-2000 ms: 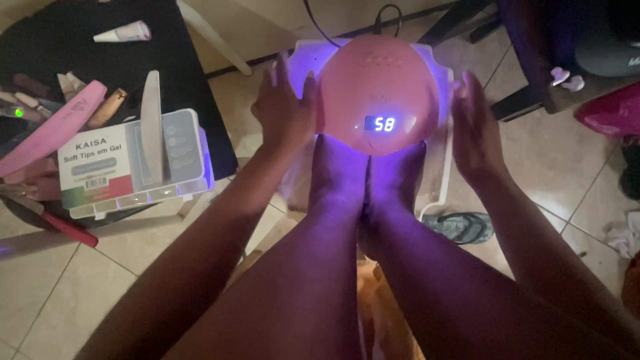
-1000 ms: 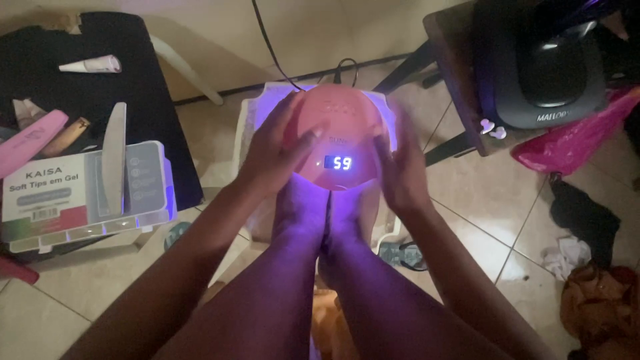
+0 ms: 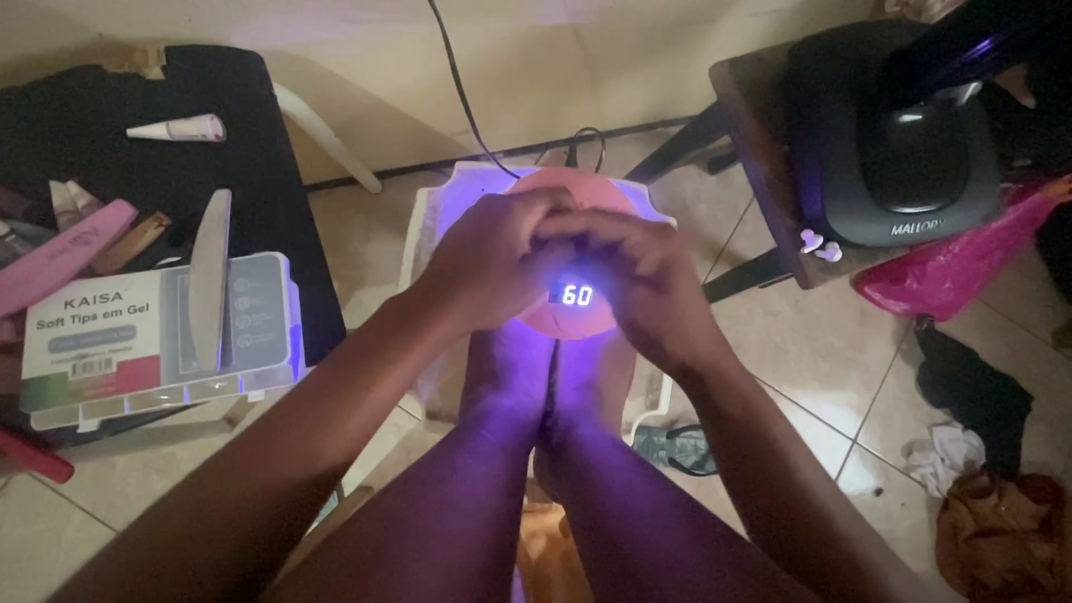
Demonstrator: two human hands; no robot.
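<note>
A pink UV nail lamp (image 3: pixel 578 316) sits on a white plastic stool (image 3: pixel 412 243), its lit display reading 60. Both feet (image 3: pixel 544 377) reach under its front edge in violet light. Over the top of the lamp, my left hand (image 3: pixel 502 255) and my right hand (image 3: pixel 657 289) come together, their fingers blurred and overlapping. Whether they touch the lamp or hold anything cannot be told. The lamp's upper part is partly hidden behind them.
At left, a black-topped table (image 3: pixel 251 176) holds a nail tips box (image 3: pixel 109 314), a grey nail file (image 3: pixel 209 285), a pink file (image 3: pixel 67 255) and a small tube (image 3: pixel 180 128). At right, a dark stool (image 3: pixel 754 151) bears a black appliance (image 3: pixel 904 201) and white earbuds (image 3: pixel 821 244). A black cord (image 3: pixel 461 92) runs to the lamp.
My hands have moved from either side of the lamp to meet above it. The display has gone from 58 to 59 to 60. The view has shifted right.
</note>
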